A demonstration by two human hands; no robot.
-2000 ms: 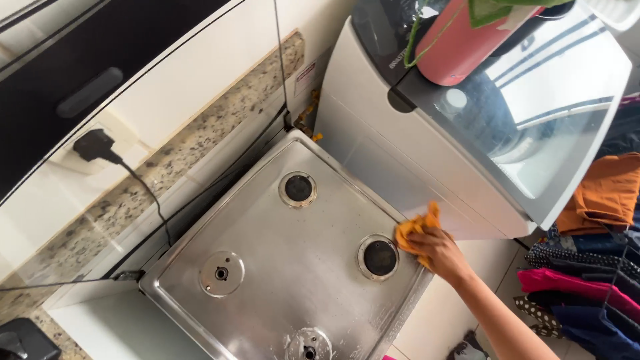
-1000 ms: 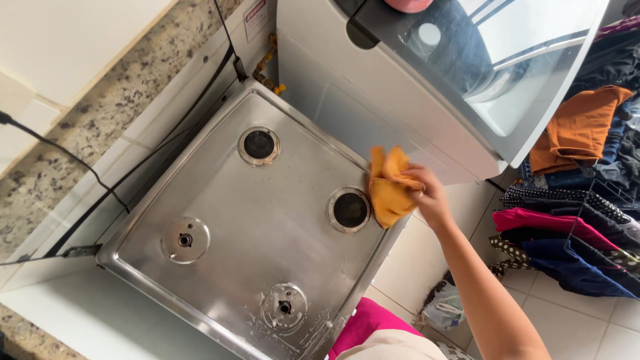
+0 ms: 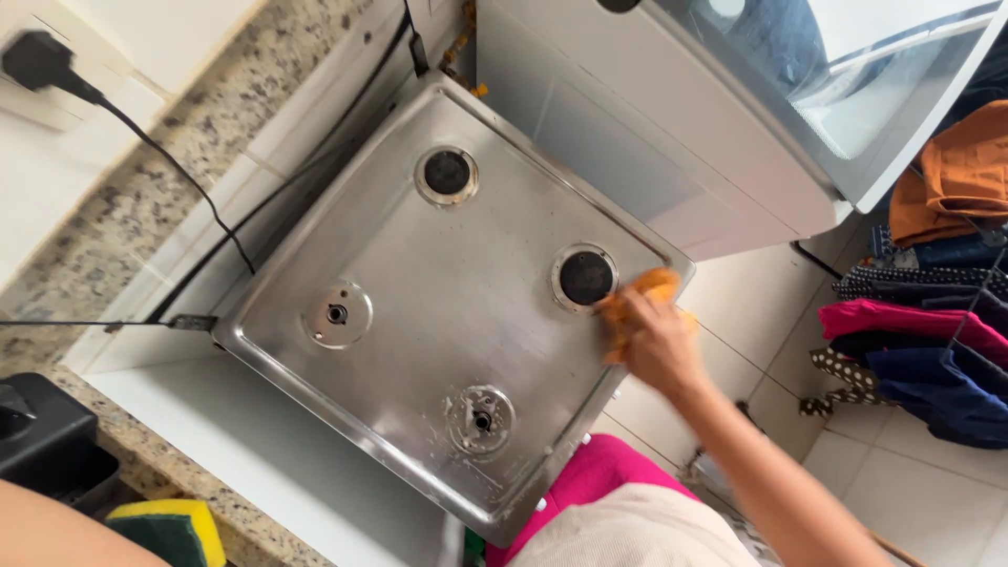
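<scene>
My right hand presses an orange cloth onto the stainless steel stovetop, close beside a burner with a black cap near the right corner. A second black cap sits in the upper burner. Two other burners, at the left and at the bottom, show bare metal seats; whitish wet residue lies around the bottom one. Of my left arm only a piece of forearm shows at the lower left, and the left hand is out of view.
A white washing machine stands against the stove's upper right side. A granite counter runs along the left, with a yellow and green sponge and a black container. A black plug trails its cord down. Clothes hang at the right.
My right hand has stayed near the right burner, moving the cloth about the stovetop's edge there. The cloth is now bunched lower under the hand. A forearm has come into view at the lower left.
</scene>
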